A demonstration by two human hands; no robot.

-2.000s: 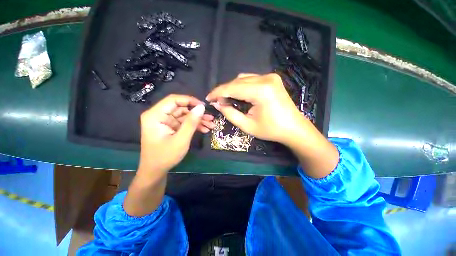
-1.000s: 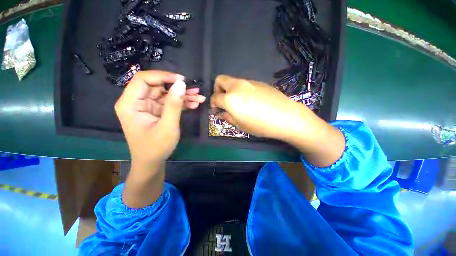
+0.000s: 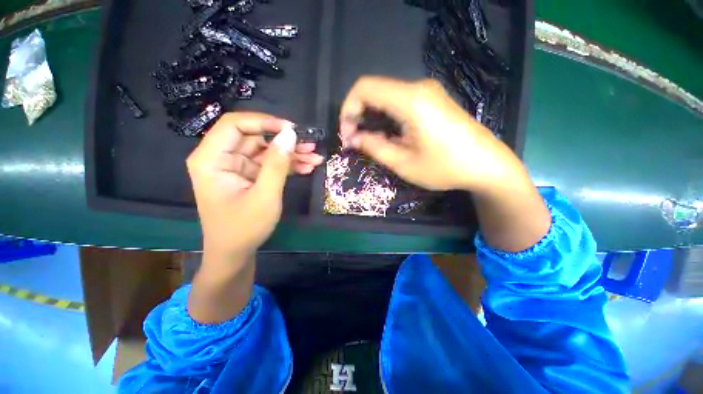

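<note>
My left hand (image 3: 245,181) holds a small glossy black housing (image 3: 310,134) between thumb and fingertips, over the divider of the black parts tray (image 3: 146,204). My right hand (image 3: 420,135) is just right of it, with thumb and index fingertips together; whether a pin is between them is too small to tell. Shiny gold and silver pins (image 3: 358,192) lie below my right hand at the tray's near edge. Heaps of black housings lie in the left half (image 3: 231,38) and the right half (image 3: 462,58), the latter partly hidden by my right hand.
A single housing (image 3: 129,101) lies apart at the tray's left. A small black piece (image 3: 408,206) lies right of the pins. A clear bag (image 3: 29,77) is on the green bench at left, a clear scrap (image 3: 681,213) at right. Brown cardboard (image 3: 104,300) shows below the bench.
The tray has shifted up and left in view. The hands have moved apart. My right hand went down to the pins, then lifted up and right, uncovering them. My left hand keeps the housing.
</note>
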